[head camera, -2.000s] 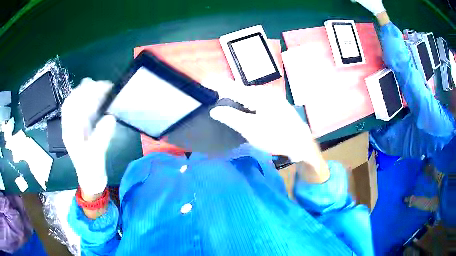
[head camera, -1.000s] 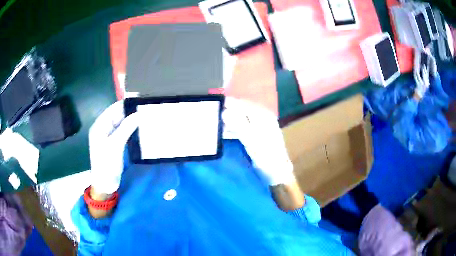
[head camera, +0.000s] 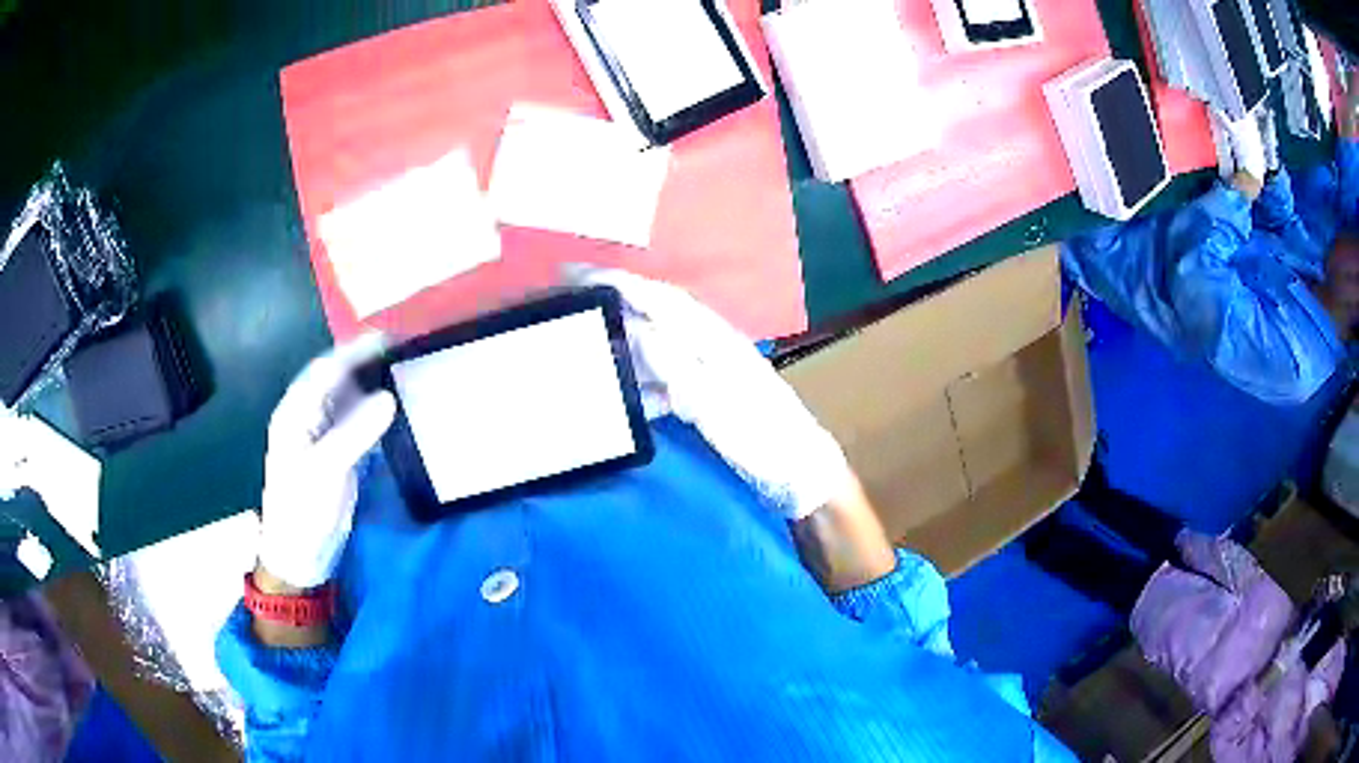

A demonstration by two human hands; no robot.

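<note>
A black-framed tablet [head camera: 517,400] with a pale screen is held screen up above the lap of the blue smock. My left hand [head camera: 321,447], in a white glove, grips its left edge. My right hand [head camera: 716,380], also gloved, holds its right side, its fingers partly hidden behind the frame. The dark cover panel does not show above the tablet; whether it is folded behind is hidden. Two white sheets, one on the left [head camera: 410,236] and one on the right [head camera: 578,175], lie on the red mat [head camera: 730,246] beyond the tablet.
A white box with a tablet [head camera: 666,63] lies at the mat's top edge. Dark cased pieces [head camera: 127,380] and plastic wrap [head camera: 102,254] lie left. A second red mat [head camera: 954,201] holds white boxes. An open carton [head camera: 954,418] stands below the bench, right. Other workers' sleeves show right.
The grey cover panel, raised beyond the tablet a second ago, has gone from view, uncovering the sheets. The tablet has tilted slightly in both hands. The view has shifted.
</note>
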